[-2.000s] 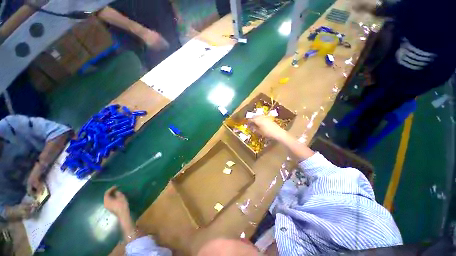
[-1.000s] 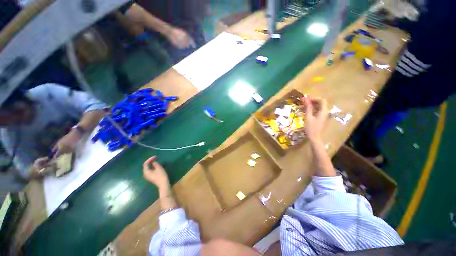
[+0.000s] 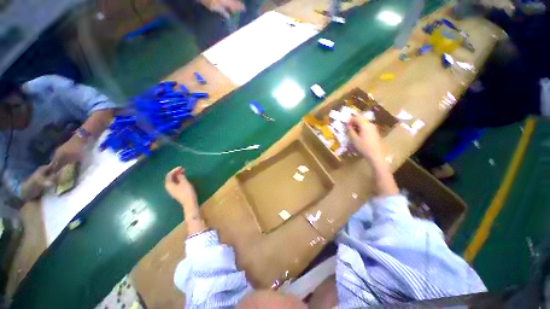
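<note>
My right hand (image 3: 365,137) is over the parts box (image 3: 330,159), its fingertips at the heap of white and amber pieces (image 3: 328,131). Whether it grips a piece is too blurred to tell. My left hand (image 3: 180,186) is raised over the near edge of the green conveyor belt, fingers curled, with nothing visible in it. The work tray (image 3: 265,199) lies between my hands on the cardboard-covered bench. It holds a few small pale-yellow squares (image 3: 284,215).
Blue packs (image 3: 257,108) lie scattered on the green belt (image 3: 226,172). A blue pack heap (image 3: 158,114) sits across it, beside a seated person (image 3: 66,127). A thin white cable (image 3: 241,149) hangs over the belt. A yellow roll (image 3: 445,40) is at the far right; another box (image 3: 449,208) stands below the bench.
My right hand has moved from the box's far right corner back over its heap. My left hand stays over the belt edge. The whole view has shifted.
</note>
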